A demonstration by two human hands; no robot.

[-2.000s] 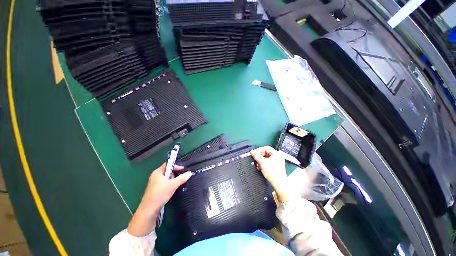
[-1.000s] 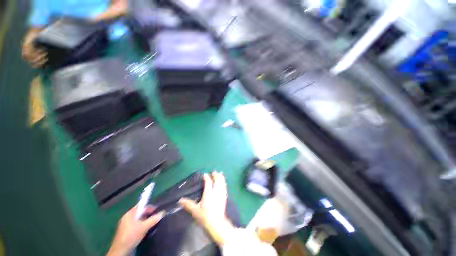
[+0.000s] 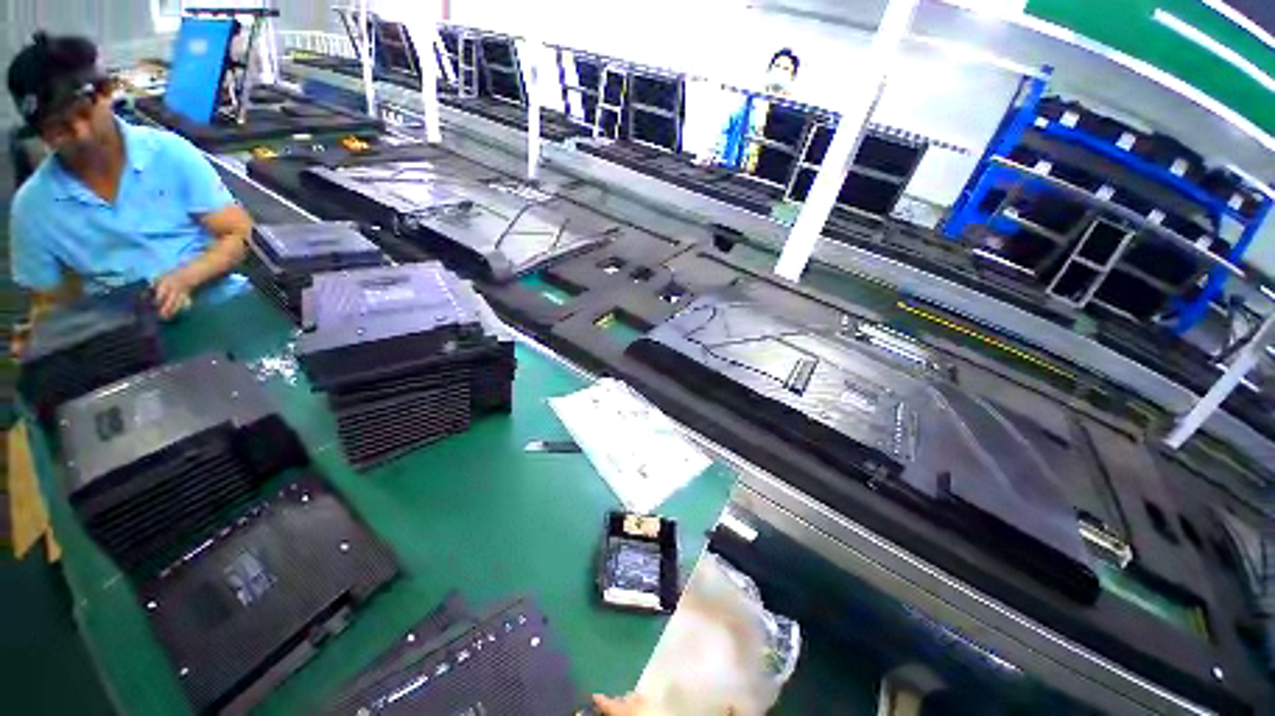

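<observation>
A black ribbed cover [image 3: 469, 671] lies at the bottom edge, cut off by it, with small pale marks along its upper edge. Part of another black piece shows behind it. Only a few fingertips of my right hand [image 3: 613, 705] show at the bottom edge, beside the cover's right corner; whether they grip it I cannot tell. My left hand is out of the picture. Another black cover [image 3: 266, 588] lies flat to the left, with a small pale patch in its middle.
Black cover stacks [image 3: 406, 378] stand behind on the green bench [image 3: 476, 518]. A small black tray [image 3: 638, 562], flat clear bag [image 3: 629, 441] and dark bar [image 3: 554, 446] lie right. A crumpled clear bag [image 3: 769, 629] hangs nearby. Large panels [image 3: 839, 392] line the conveyor. A person handles covers far left.
The view has tilted up, showing the line and the other person. My left hand and the pale strip in it have left the picture. My right hand has dropped to the bottom edge.
</observation>
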